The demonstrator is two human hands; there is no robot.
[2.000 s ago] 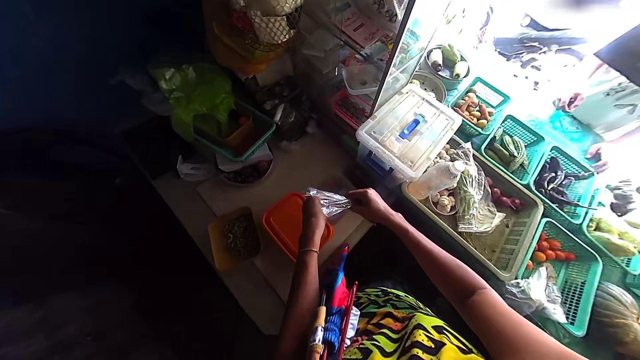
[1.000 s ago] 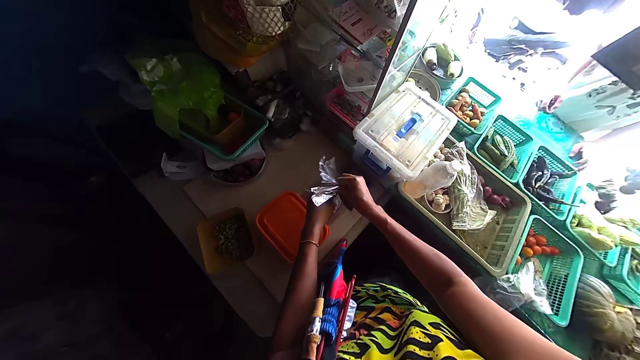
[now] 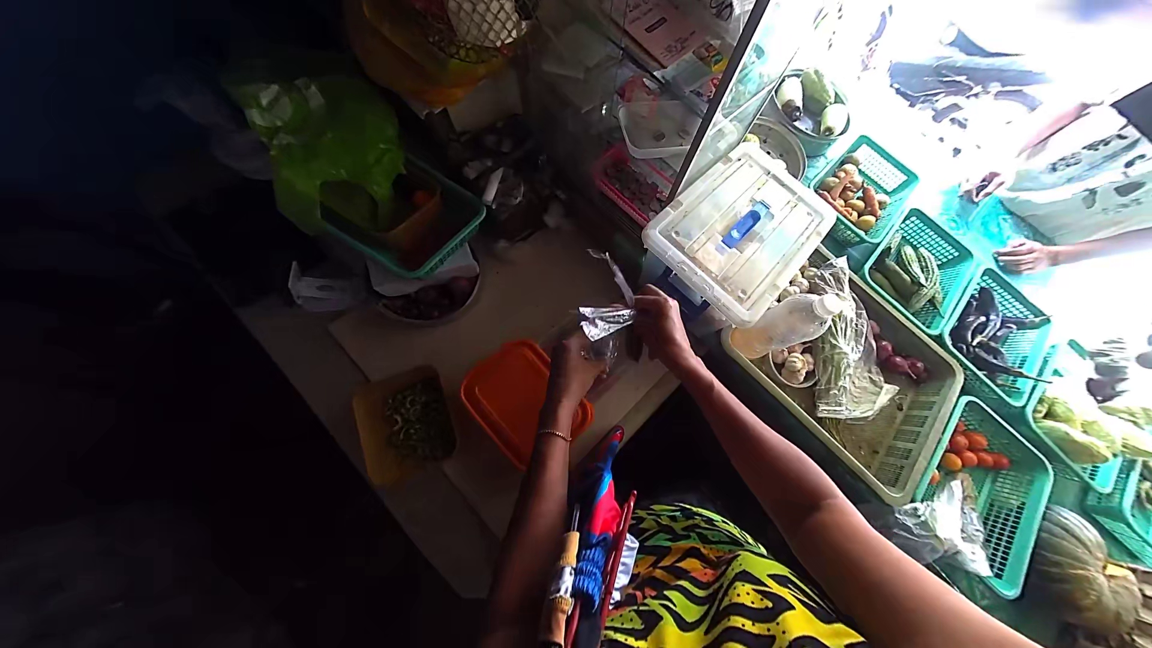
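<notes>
My left hand (image 3: 576, 367) holds the lower part of a small clear plastic bag (image 3: 605, 326) above the right edge of an orange plastic container (image 3: 513, 396). At the bag's upper end, my right hand (image 3: 661, 326) grips the gathered plastic, and a thin twisted strip sticks up from its fingers. What the bag holds is too unclear to tell. Left of the orange container stands a yellow container (image 3: 369, 423) with chopped green vegetables. The white lidded storage box (image 3: 738, 234) with a blue latch is just beyond my right hand.
A green basket (image 3: 459, 238) under a green plastic bag stands at the upper left. On the right are a beige crate (image 3: 940, 396) with garlic, onions and a plastic bottle (image 3: 787, 324), and several green vegetable baskets (image 3: 1044, 477). Another person's hands (image 3: 1026, 256) show at the far right.
The plastic, spread above my left hand one second ago, is now gathered between both hands, with a thin strip sticking up at my right hand. The other person's hands show more plainly at the right.
</notes>
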